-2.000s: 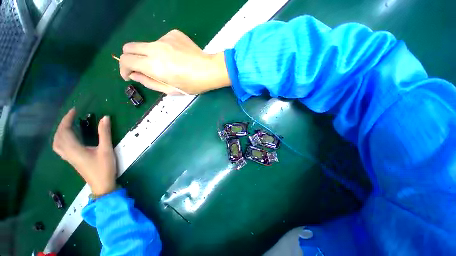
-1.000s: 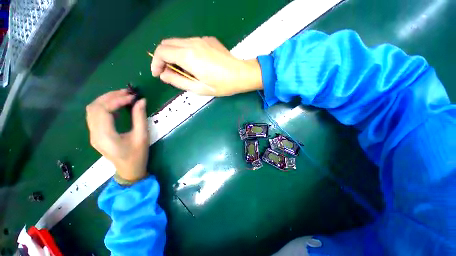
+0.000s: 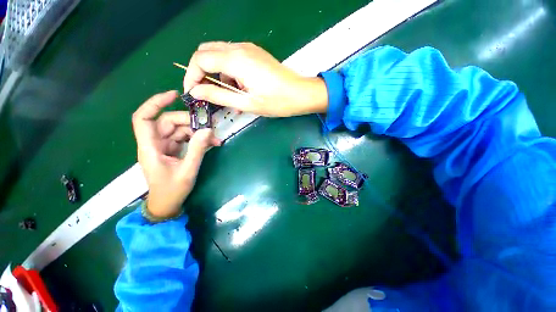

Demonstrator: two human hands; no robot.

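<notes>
A black speaker module [image 3: 200, 116] with a pale oval centre is held upright between my hands above the metal rail. My left hand [image 3: 171, 140] grips it at its sides and lower end. My right hand [image 3: 241, 76] touches its upper tab end with the fingertips and also holds a thin wooden stick [image 3: 179, 66] like a pen. The stick points to the upper left, away from the module. My right fingers partly hide the module's upper end.
Several modules lie in a pile [image 3: 336, 192] on the green worktable. Two black modules [image 3: 71, 189] lie on the belt at left. Dark specks lie on the pale rail [image 3: 125, 187]. A red-and-white object [image 3: 35, 289] is lower left, a perforated grey tray [image 3: 29, 23] upper left. A blue cord crosses the table.
My left hand has picked a module off the belt and moved right and up to my right hand. My right fingertips have come onto the module. The view has shifted.
</notes>
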